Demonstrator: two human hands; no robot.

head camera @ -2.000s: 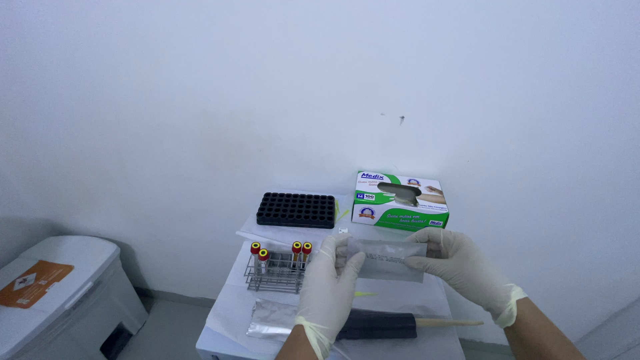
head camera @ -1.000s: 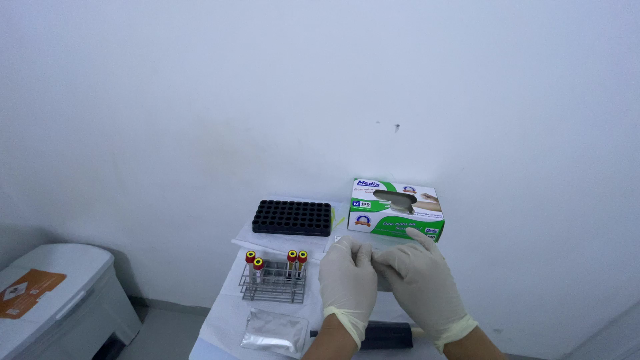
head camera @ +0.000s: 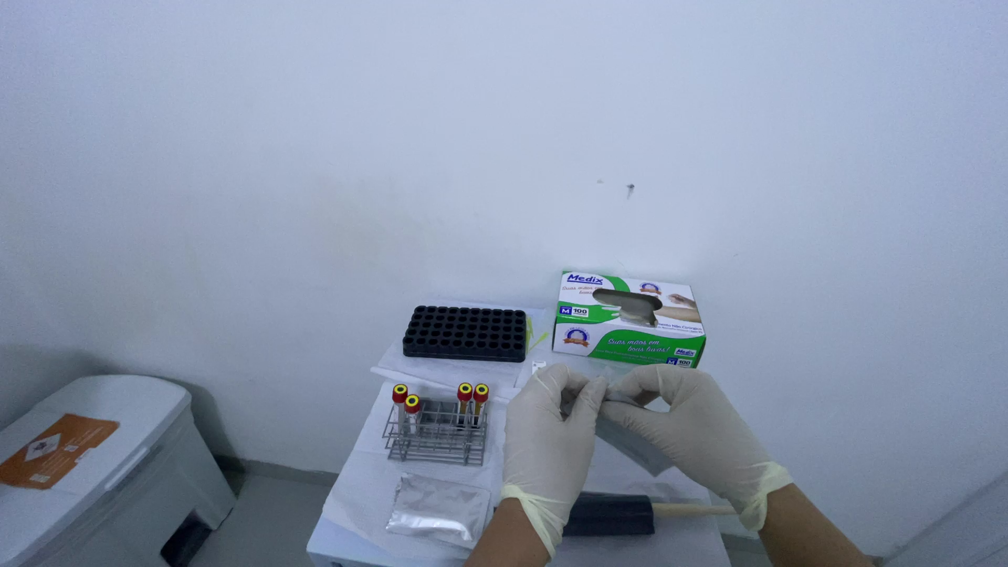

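My left hand [head camera: 551,429] and my right hand [head camera: 693,421], both in pale latex gloves, pinch the top edge of a clear plastic packet [head camera: 636,447] between thumbs and fingers, close together above the table. The packet hangs slanting down below my right fingers; its contents are unclear. Left of my hands stands a wire test tube rack [head camera: 435,441] with several blood tubes [head camera: 465,400] capped in red and yellow. A silver foil pouch [head camera: 439,508] lies in front of the rack. Partly behind my left wrist is a dark object [head camera: 610,516] with a pale stick-like end.
A black multi-well tube rack [head camera: 465,333] sits at the back of the white-covered table [head camera: 358,492]. Beside it is a Medix glove box [head camera: 630,319], behind my hands. A white pedal bin [head camera: 134,441] with an orange label stands at left. The wall rises directly behind the table.
My hands were apart, holding the packet stretched flat between them; they have come together at its edge. The packet now hangs slanting below my right fingers.
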